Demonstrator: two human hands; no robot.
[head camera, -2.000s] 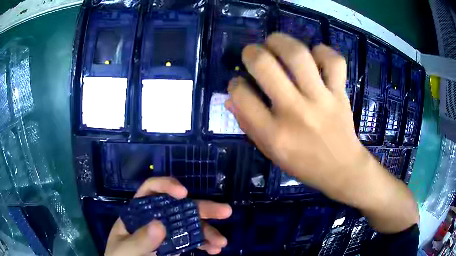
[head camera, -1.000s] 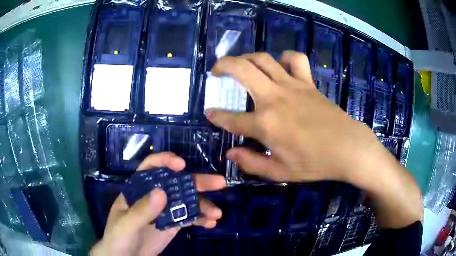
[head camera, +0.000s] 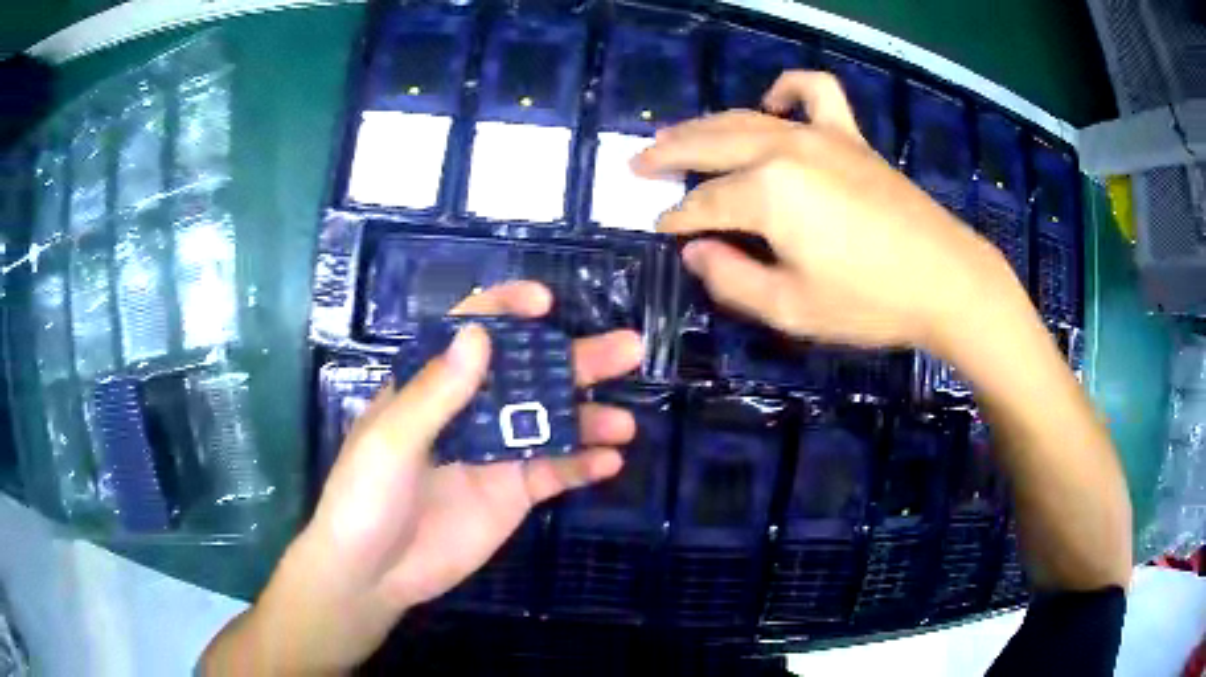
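Observation:
My left hand (head camera: 437, 463) holds a dark keypad stack (head camera: 509, 390), keys facing up, with a pale-outlined square key near its lower end. My right hand (head camera: 794, 238) is over the black blister tray (head camera: 337, 284). Its fingertips rest at the right edge of a white keypad back (head camera: 628, 183) in the third phone front housing (head camera: 644, 79). No separate part shows in its fingers. Two more white keypad backs, at the far left (head camera: 398, 159) and beside it (head camera: 519, 172), fill the lower halves of their housings. A sideways housing (head camera: 430, 271) lies below them, partly behind my left hand.
A clear blister tray (head camera: 126, 304) lies on the green mat (head camera: 278, 79) at left, with dark pieces in a lower pocket. More housings (head camera: 727, 476) with open key grids fill the black tray's lower row. Clear trays and a grey mesh surface (head camera: 1164, 245) are at right.
The view has shifted, so the black tray sits further right and higher, and more of the clear tray shows. The third keypad back now looks evenly white. My left hand still holds the stack.

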